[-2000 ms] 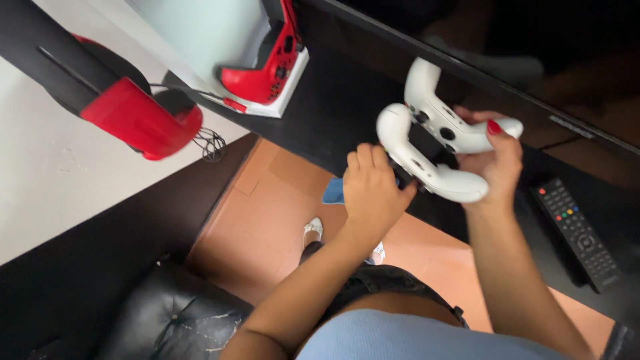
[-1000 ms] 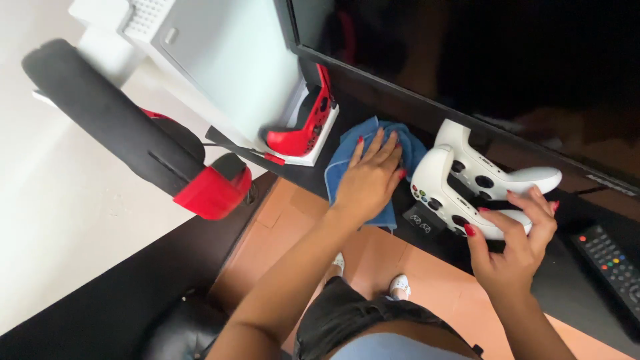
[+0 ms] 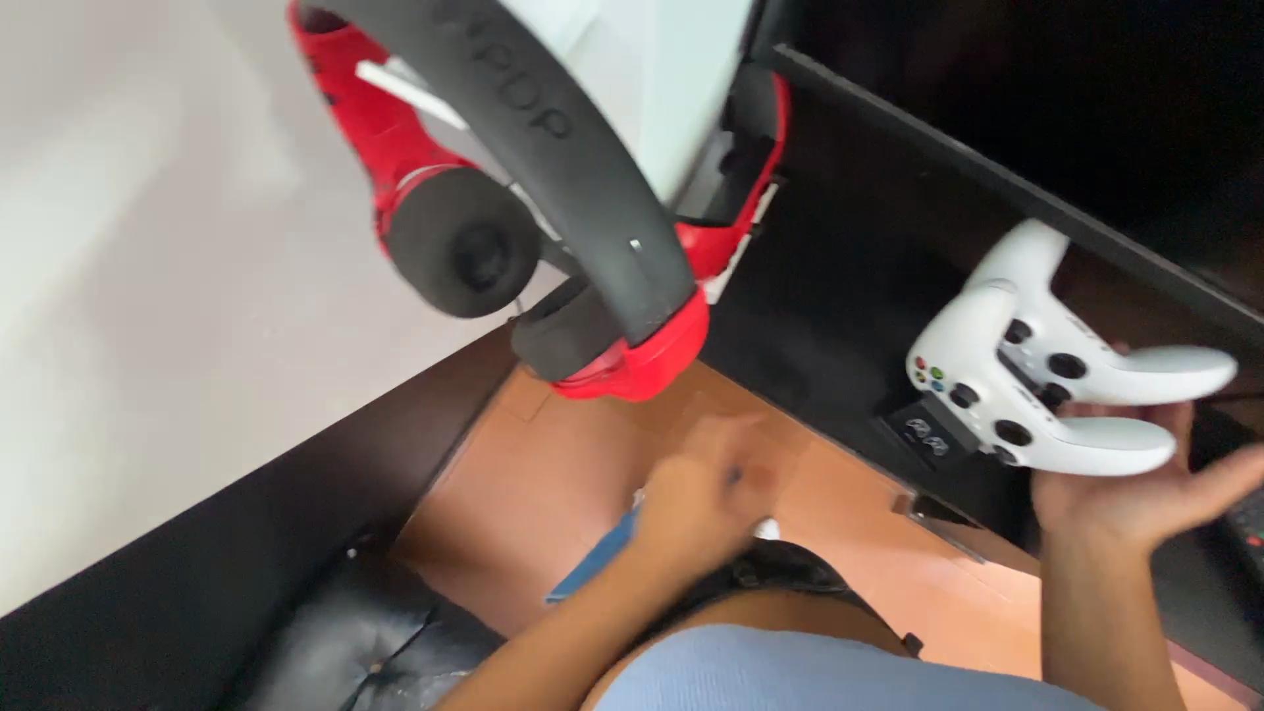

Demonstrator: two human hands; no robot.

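My left hand [image 3: 706, 484], blurred by motion, is over the floor in front of the shelf. A blue cloth [image 3: 597, 558] shows beside and behind its wrist and appears gripped in it; the fingers are indistinct. Two white game controllers [image 3: 1096, 444] rest side by side on a small black dock [image 3: 930, 432] on the black shelf. My right hand [image 3: 1136, 494] is at their right grips, palm up and thumb spread, with its fingers partly hidden behind them. Whether it touches them cannot be told.
A black and red headset [image 3: 583, 168] hangs at upper left, near a red controller [image 3: 721, 242] on a white stand. Behind the white controllers is a dark television [image 3: 1086, 99]. A remote control [image 3: 1252, 523] lies at the right edge, a black tufted seat [image 3: 375, 632] at lower left.
My left hand was on the blue cloth on the shelf one second ago; hand and cloth are now off the shelf. My right hand's fingers have moved from atop the controllers to behind their grips.
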